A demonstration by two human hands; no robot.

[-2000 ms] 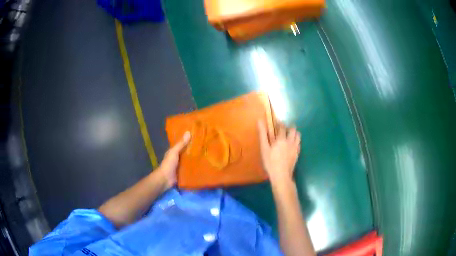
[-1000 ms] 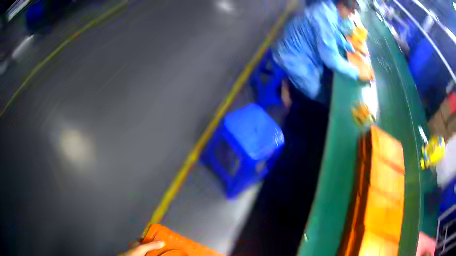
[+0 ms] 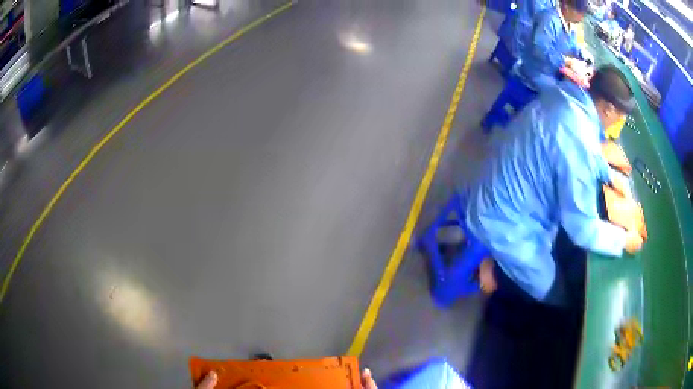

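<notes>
An orange cover or stack of covers (image 3: 304, 372) is at the bottom edge, cut off by the picture's rim. My left hand (image 3: 207, 380) holds its left side; only a thumb or fingertip shows. My right hand (image 3: 368, 379) is at its right side; only fingertips show. Part of a loop, possibly a rubber band, lies on top of the cover. The rest of both hands is out of the picture.
A person in a blue smock (image 3: 532, 175) sits on a blue stool (image 3: 456, 283) at the green bench (image 3: 661, 285), handling orange covers (image 3: 624, 209). Rubber bands (image 3: 626, 343) lie on the bench. Another blue stool (image 3: 429, 376) stands at the bottom. Yellow lines cross the grey floor.
The view has moved forward along the aisle. The seated person is nearer and larger, and the long row of orange covers has left view. More of the held orange cover shows.
</notes>
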